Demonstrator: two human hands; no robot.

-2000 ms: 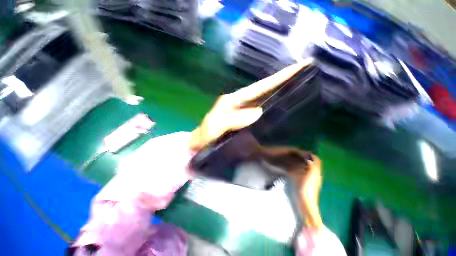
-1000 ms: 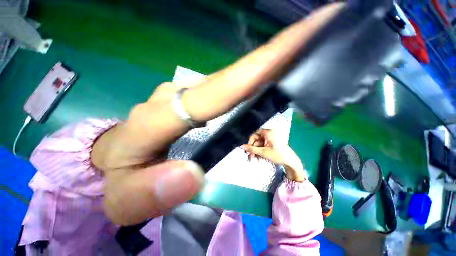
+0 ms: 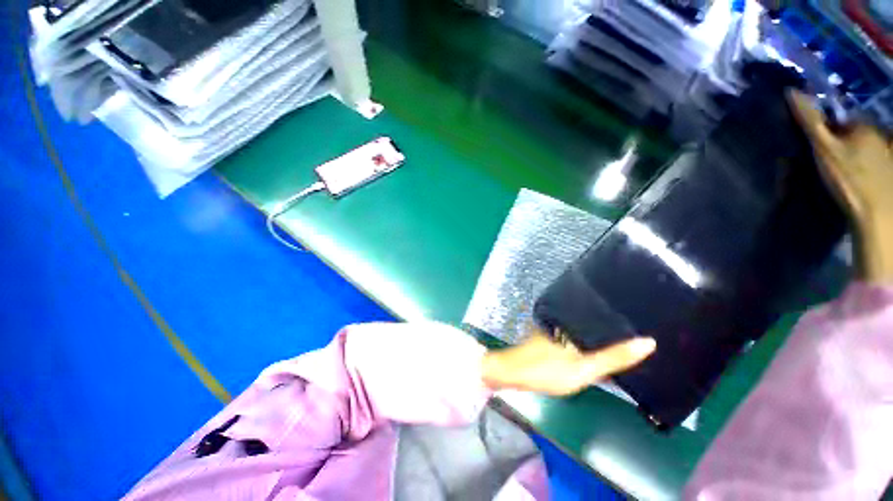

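Observation:
A glossy black display panel [image 3: 676, 294] is held tilted over a white-silver bubble sleeve [image 3: 534, 259], which lies flat on the green bench mat. My left hand [image 3: 568, 365] holds the panel's near left edge, with a digit over its dark face and the other fingers hidden. My right hand [image 3: 857, 181], blurred and cut off by the right edge, holds the panel's far right end. The panel covers much of the sleeve.
A lit phone [image 3: 360, 167] with a white cable lies on the green mat [image 3: 431, 210]. Stacked panels in sleeves [image 3: 211, 68] stand at the upper left, and blurred stacks [image 3: 636, 59] at the back right. Blue floor [image 3: 176, 264] shows at the left.
The view has swung left. My left hand has moved down from close to the camera. My right hand has moved from the sleeve to the panel's far end. The panel's broad face now shows.

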